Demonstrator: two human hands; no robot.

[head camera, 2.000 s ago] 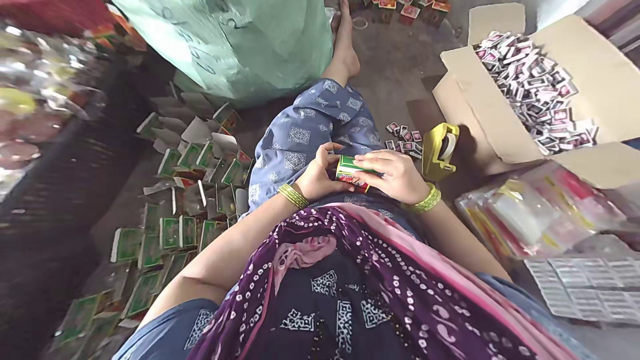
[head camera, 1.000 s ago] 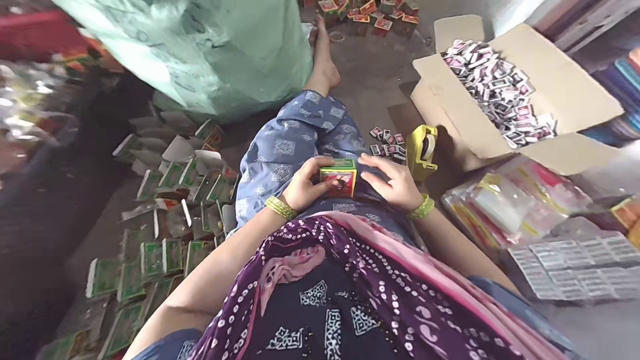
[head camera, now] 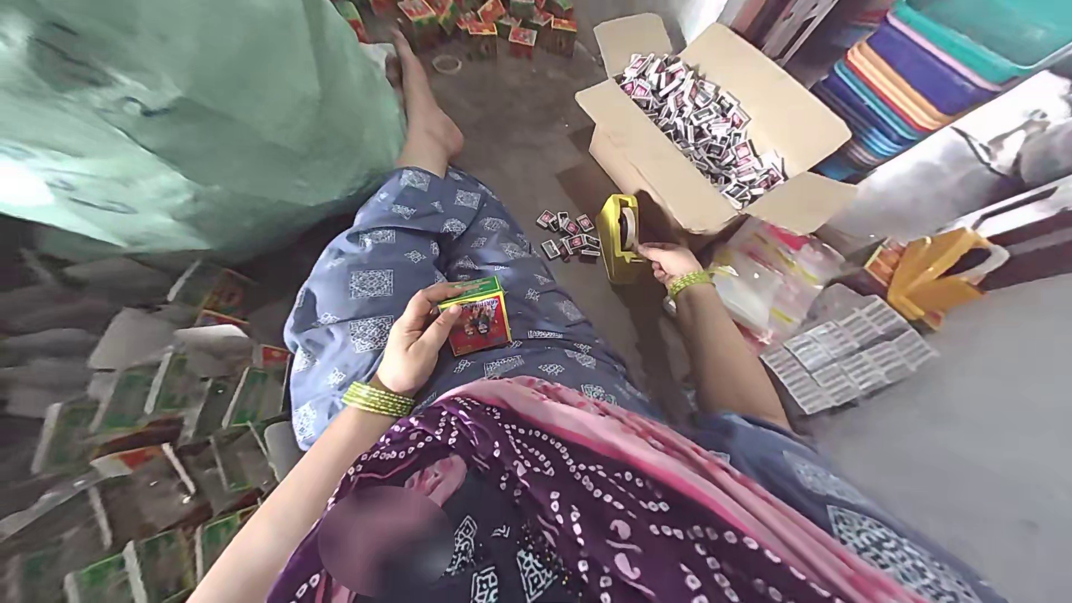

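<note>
My left hand (head camera: 421,335) holds a small red, green and yellow printed cardboard box (head camera: 479,322) on my lap, with the thumb on its printed face and the fingers at its top left. Away to the right, my right hand (head camera: 667,261) has its fingertips at the near right side of a yellow tape dispenser (head camera: 617,251) standing on the floor. A roll of tape sits in the dispenser. Whether tape is between my fingertips is too small to tell. Several small matchbox-like packets (head camera: 572,234) lie just left of the dispenser.
An open carton (head camera: 662,167) full of small packets stands beyond the dispenser. Plastic packaging (head camera: 766,280) and silvery strips (head camera: 850,352) lie right of my right hand. Many open green boxes (head camera: 167,394) crowd the left. A large pale green sack (head camera: 193,126) and finished-looking boxes (head camera: 521,40) are ahead.
My right hand has left the box at my lap and moved right to the yellow tape dispenser. My left hand still holds the box, which both hands held two seconds ago.
</note>
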